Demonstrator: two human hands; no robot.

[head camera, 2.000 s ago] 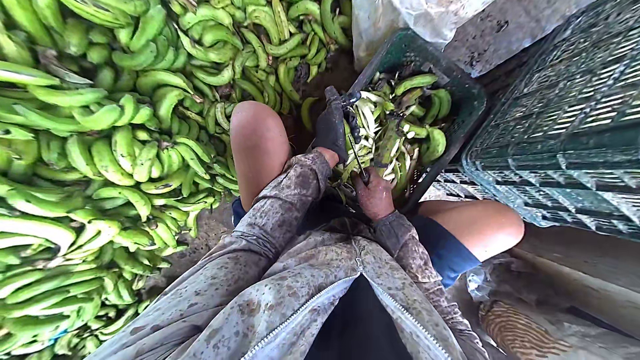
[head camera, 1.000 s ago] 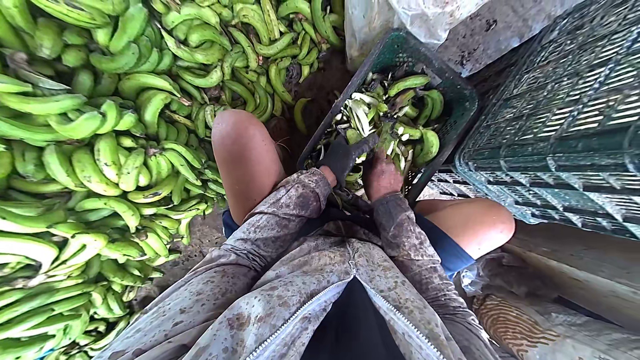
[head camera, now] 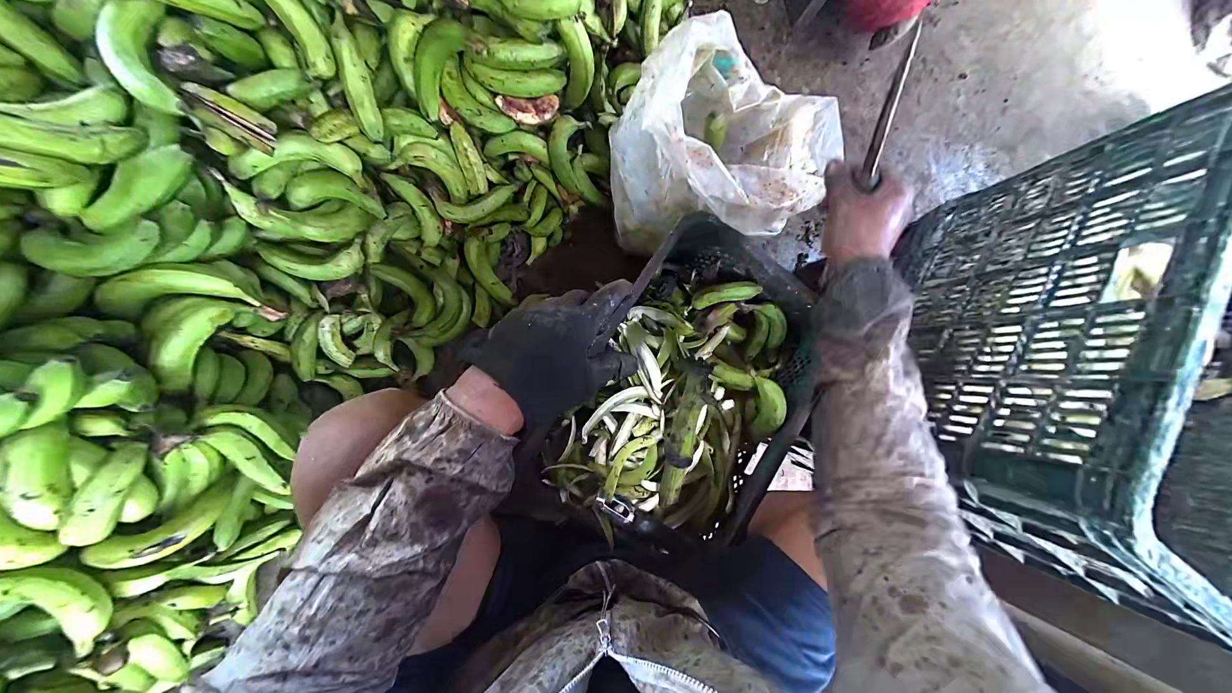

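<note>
My left hand (head camera: 556, 354), in a dark glove, grips the left rim of a dark green plastic crate (head camera: 797, 385), its thumb over the inside. Between my knees, the crate holds peeled pale strips, green peels and several small green plantains or bananas (head camera: 760, 337). My bare right hand (head camera: 866, 214) is held out beyond the crate's far right corner, shut on the handle of a long, thin metal tool (head camera: 895, 101), probably a knife, that points away from me. The tool's far end meets or passes by a red thing (head camera: 881, 12) at the top edge; which one, I cannot tell.
A large heap of green plantains or bananas (head camera: 318, 207) covers the floor on the left. An open whitish plastic sack (head camera: 664, 164) stands beyond the crate. Large green slatted crates (head camera: 1035, 308) stand close on the right. Concrete floor (head camera: 982, 87) shows at the top right.
My right hand has left the crate's contents and reached forward and right with the tool. My left hand has moved from the contents to the crate's left rim. The view has shifted forward.
</note>
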